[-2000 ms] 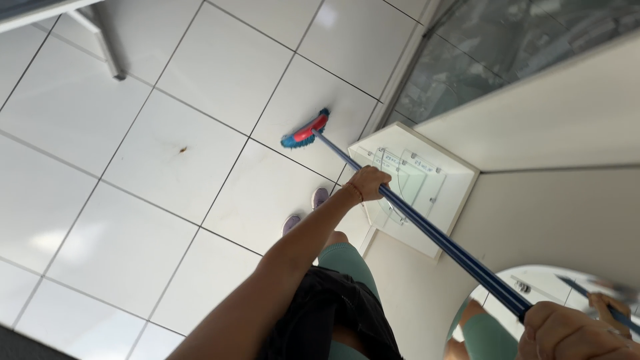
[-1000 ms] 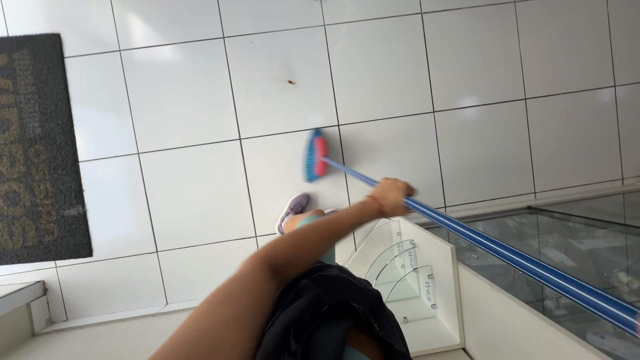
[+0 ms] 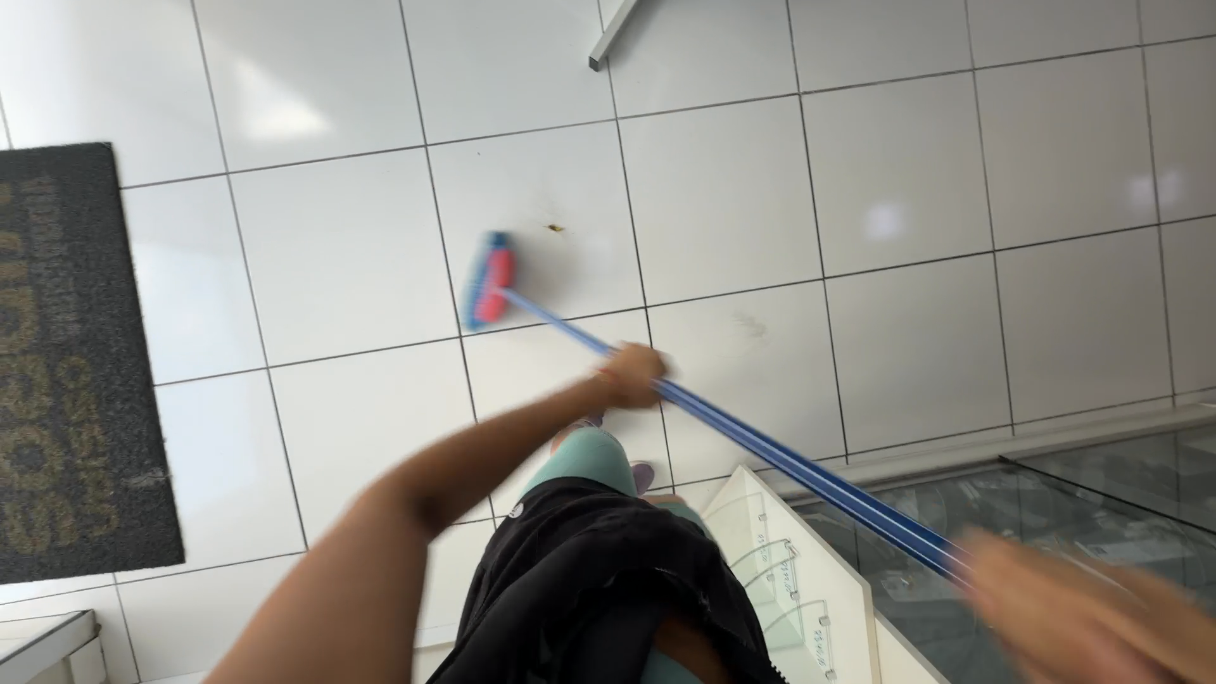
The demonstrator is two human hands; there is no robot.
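A push broom's blue and red head rests on the white tile floor, blurred by motion. Its long blue handle runs down to the right across the view. My left hand is closed round the handle partway along, with the arm stretched out. At the lower right my right hand, strongly blurred, grips the handle near its upper end. A small dark and yellowish bit of debris lies on the floor to the right of the broom head.
A dark doormat with lettering lies at the left. A metal leg stands at the top. At the lower right are a white display unit with small glass shelves and a glass surface. A white frame corner shows at lower left.
The view has turned and shifted. The broom head, previously on the floor nearer my feet, now lies farther out, left of the debris. Both hands have kept hold of the handle.
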